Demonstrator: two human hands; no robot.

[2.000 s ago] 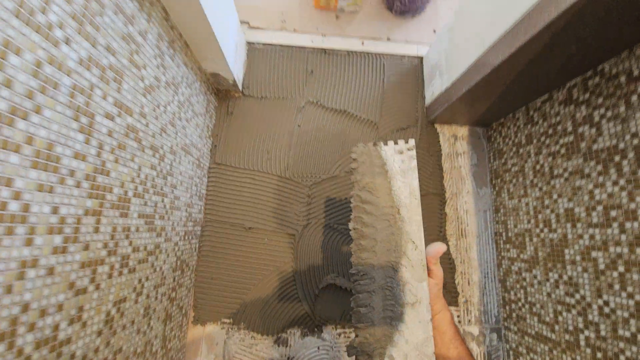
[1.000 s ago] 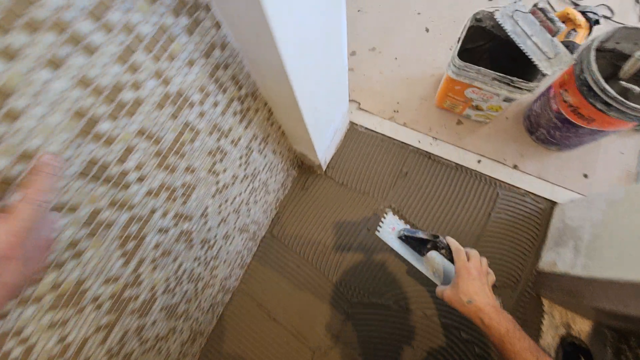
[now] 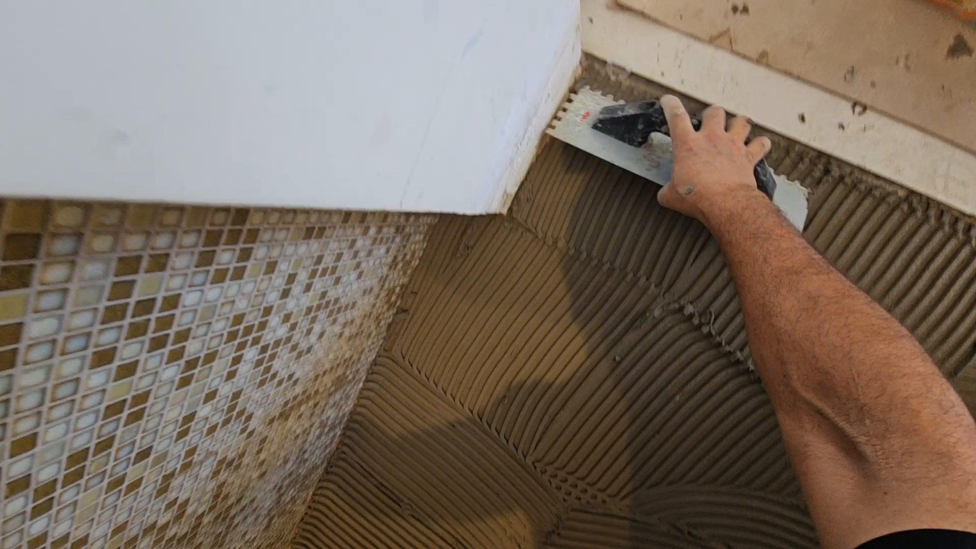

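Observation:
My right hand (image 3: 709, 156) grips the black handle of a notched trowel (image 3: 625, 152). The trowel's steel blade lies over ridged thinset mortar (image 3: 488, 290) at the upper right, with its left end against the foot of the white wall corner. Its long upper side runs beside the pale threshold strip. Combed ridges in several directions cover the floor, and shadows fall across them. My left hand is out of view.
A white painted wall end (image 3: 305, 99) juts in at the upper left. Below it stands a wall of brown and white mosaic tile (image 3: 191, 343). Past the mortar runs a pale strip (image 3: 732, 76), with a stained beige floor (image 3: 823, 53) beyond.
The trowel in my right hand has moved up to the white wall corner beside the strip. My left hand, seen at the left a second ago, has left the view. The view has moved closer.

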